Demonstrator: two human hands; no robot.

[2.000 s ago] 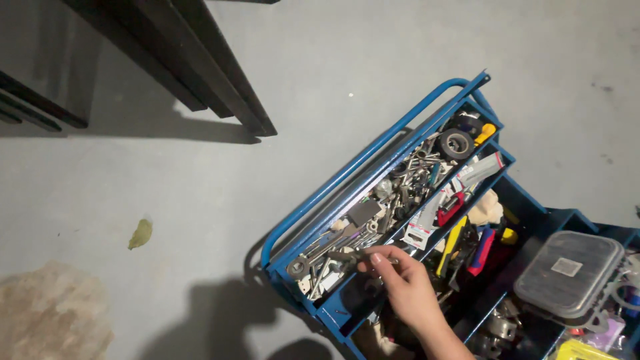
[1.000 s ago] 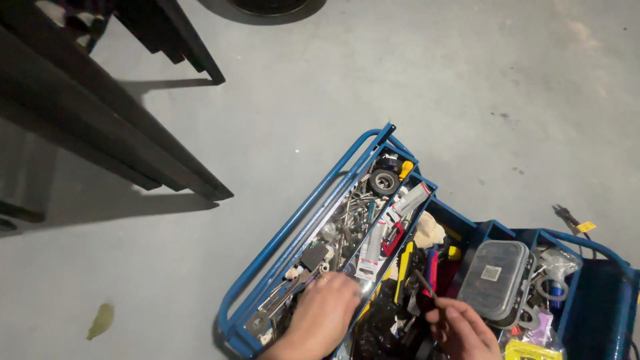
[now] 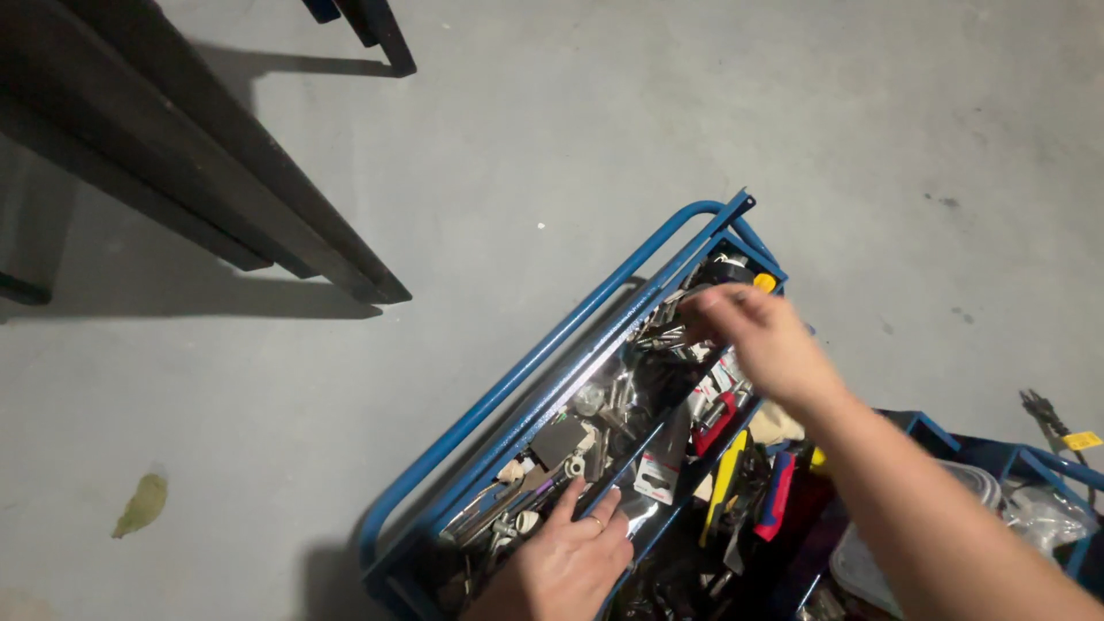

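A blue metal cantilever toolbox (image 3: 483,423) stands unfolded on the floor, its upper tray full of loose hardware, bits and small metal parts. My left hand (image 3: 569,552) lies on the near end of this tray, fingers spread over the divider beside the parts. My right hand (image 3: 750,336) is over the far end of the same tray, fingers bent down toward the metal bits (image 3: 664,336); its fingertips are blurred, and whether they hold anything is unclear. Between the hands are a grey block (image 3: 559,442) and a carded item (image 3: 657,474). Yellow-handled (image 3: 726,479) and red-and-blue-handled (image 3: 776,496) tools lie in the lower section.
Dark metal legs (image 3: 259,190) stand on the grey floor at the upper left. A dry leaf (image 3: 141,506) lies at the lower left. A clear-lidded plastic case (image 3: 862,561) is partly behind my right forearm. A black plug with a yellow tag (image 3: 1081,441) lies at the right.
My right hand has moved from above the lower section to the far end of the upper tray. The dark slender item seen in it a second ago is not visible now.
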